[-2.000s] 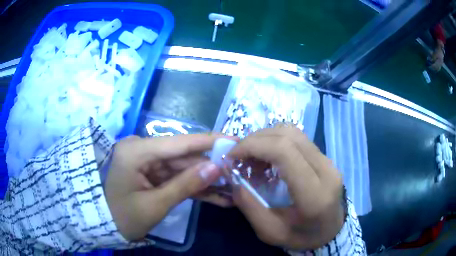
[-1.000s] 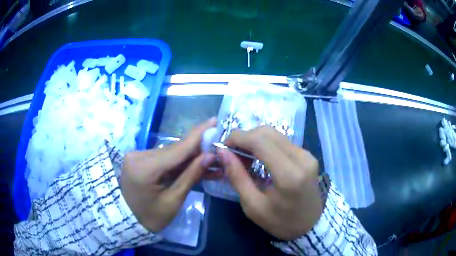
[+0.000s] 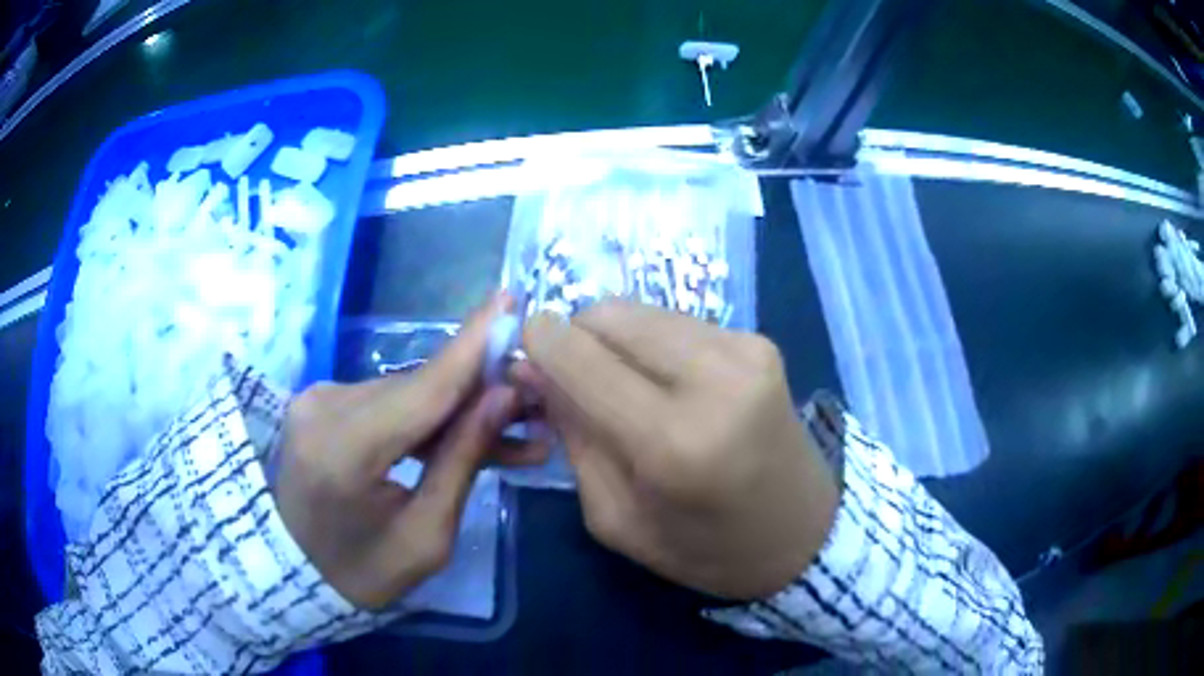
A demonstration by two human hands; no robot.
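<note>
A white plastic head (image 3: 501, 342) is held edge-on between the thumb and fingers of my left hand (image 3: 403, 449). My right hand (image 3: 660, 436) is pressed close to the head's right side, its thumb and finger pinched at the head's face. A tiny shiny bit shows at the pinch; the stem insert itself is hidden by my right fingers. Behind my hands, the clear insert box (image 3: 734, 225) holds many stems with silver glints.
The blue parts tray (image 3: 354, 112), heaped with white heads, is at left. A small clear tray (image 3: 502, 581) lies below my hands. A ribbed translucent strip (image 3: 891, 324), metal post (image 3: 835, 93) and loose white parts (image 3: 1175, 284) are to the right. A T-shaped unit (image 3: 708, 56) lies on the green belt.
My right fingers have closed in against the head, and the stem seen between my hands is now hidden. The head has turned edge-on. The camera view has shifted.
</note>
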